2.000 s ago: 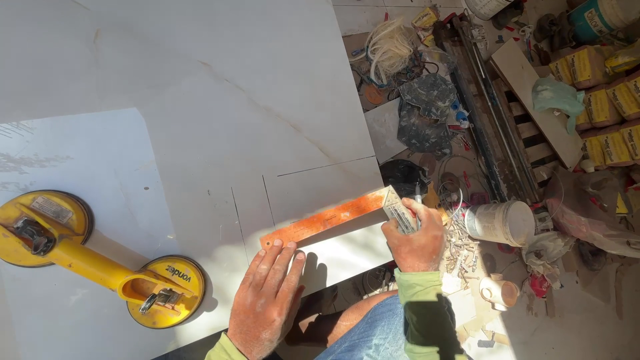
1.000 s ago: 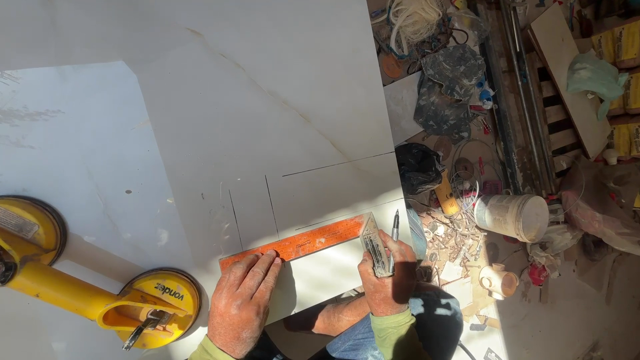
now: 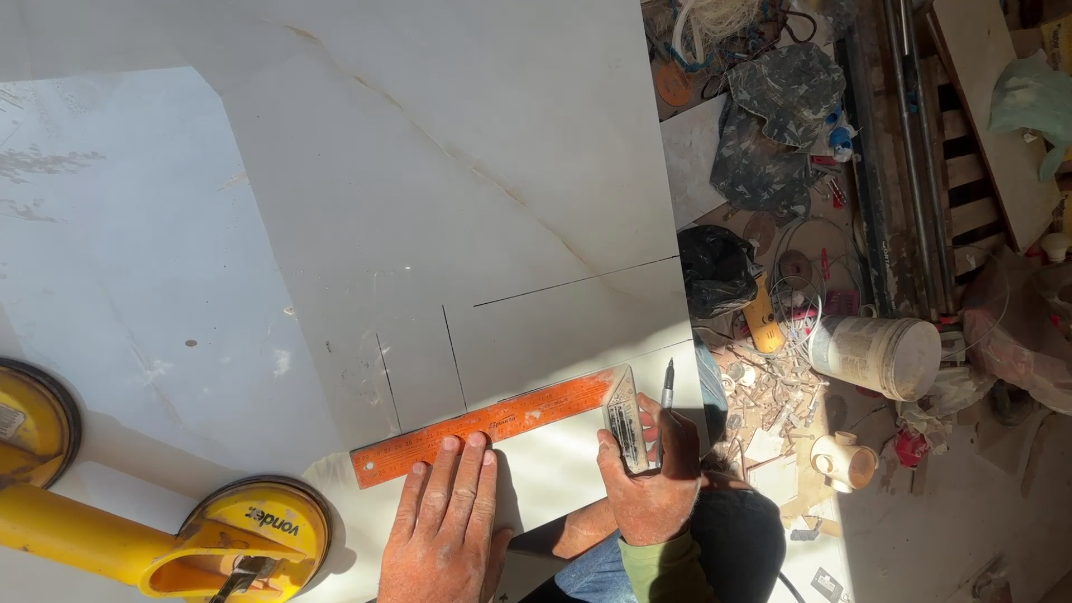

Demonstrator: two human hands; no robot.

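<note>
A large glossy light tile slab [image 3: 469, 209] with a tan vein bears several thin dark lines. Across its near right part lies a try square, its orange blade [image 3: 519, 414] slanting up to the right and its pale stock [image 3: 626, 419] at the right end. The fingertips of my left hand [image 3: 448, 511] press flat on the blade's lower edge. My right hand [image 3: 657, 477] grips the stock and also holds a marker pen [image 3: 667, 381], tip pointing up and away. A yellow double suction-cup lifter [image 3: 272, 523] stands on the slab at the lower left.
Right of the slab lie a plastic bucket [image 3: 875, 356] on its side, a yellow-bodied power tool [image 3: 762, 318], a black plastic bag [image 3: 716, 268], a camouflage cloth [image 3: 783, 126], a beige pipe fitting [image 3: 842, 461] and scattered debris. Metal bars and a wooden pallet [image 3: 963, 167] stand beyond. My knee is below the slab's near edge.
The square has shifted along the slab toward its near edge, both hands moving with it. The pen now shows clearly in my right hand; two seconds ago it could not be made out.
</note>
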